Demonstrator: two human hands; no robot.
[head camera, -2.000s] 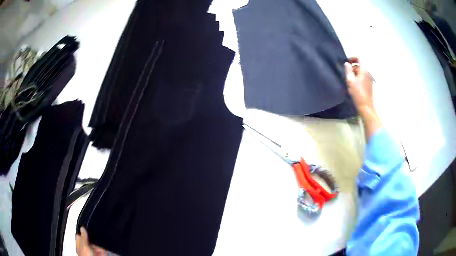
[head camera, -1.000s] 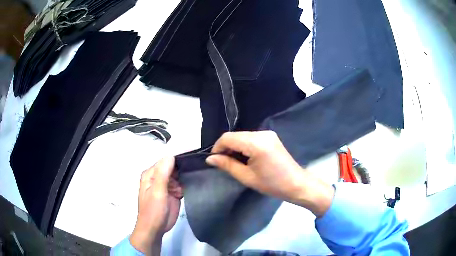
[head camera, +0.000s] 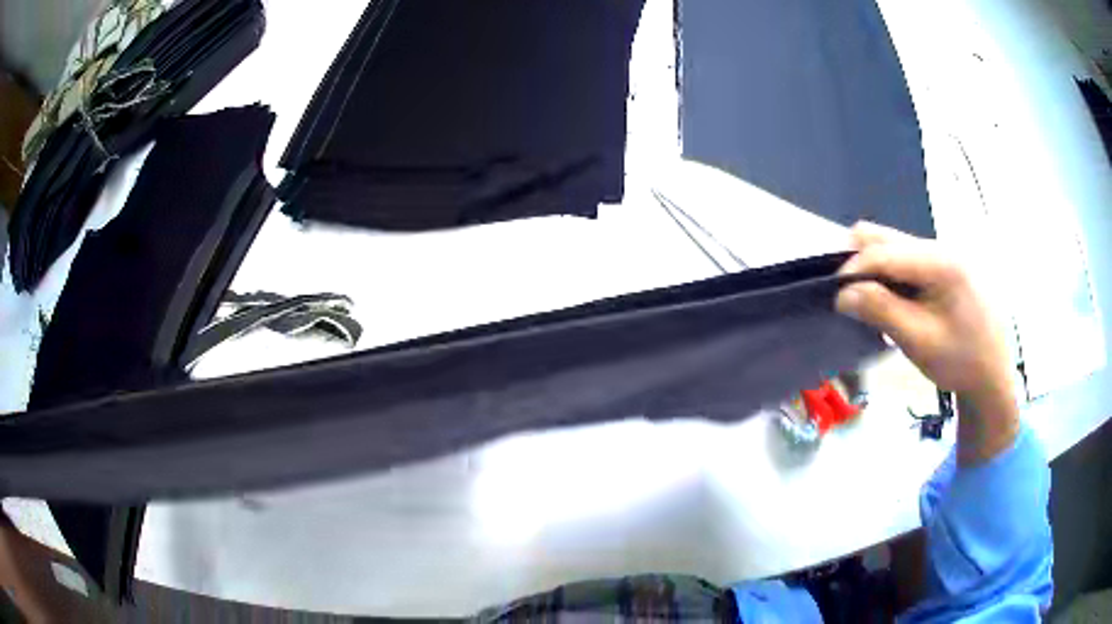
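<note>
A dark front panel is stretched in a long narrow band across the table, its left end running out of the picture. My right hand grips its right end between thumb and fingers. My left hand is not in view. The shears lie on the table under the panel; their red-orange handles show below it and their blades above it, the middle being hidden.
A black stack of panels lies at upper centre and a blue-grey panel at upper right. At left are a placket-edged pile, a tied bundle and loose fabric strips. The white table edge curves below.
The panel, earlier flat and then bunched between both hands, is now drawn out sideways. My right hand has moved right and up; my left hand has left the picture.
</note>
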